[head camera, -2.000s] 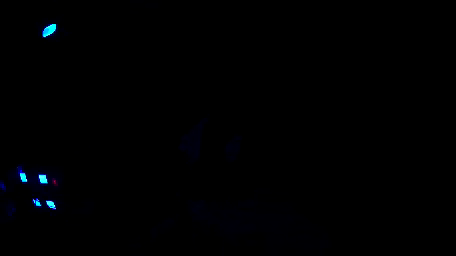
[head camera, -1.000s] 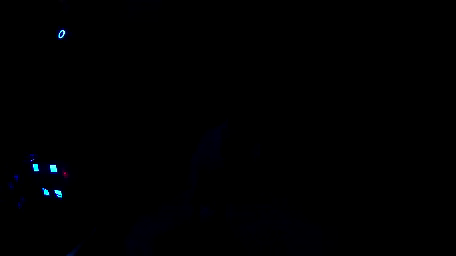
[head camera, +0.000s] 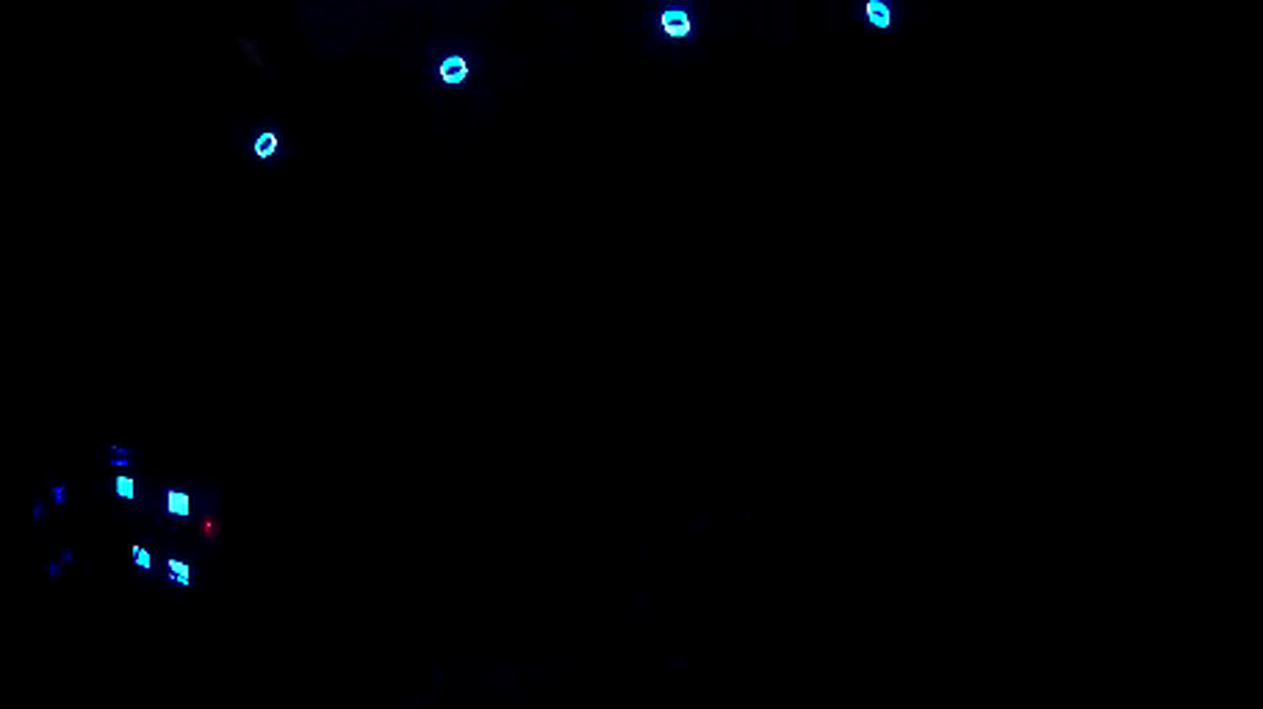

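Note:
The view is almost black. Several glowing blue rings show along the top, likely on mini projectors whose bodies are hidden by the dark: one at upper left (head camera: pixel 266 144), one right of it (head camera: pixel 454 69), one near the top middle (head camera: pixel 676 24) and one at the top edge further right (head camera: pixel 878 14). Neither of my hands can be made out.
At lower left, a power strip shows only as blue-lit square switches (head camera: pixel 179 503), with a small red light (head camera: pixel 209 526) beside them. Faint blue glints lie around it. The table surface and any edges are hidden in darkness.
Earlier only one blue ring showed at upper left; now several show along the top. The switch lights sit further right in the picture. Faint dark-blue shapes near the middle have gone from view.

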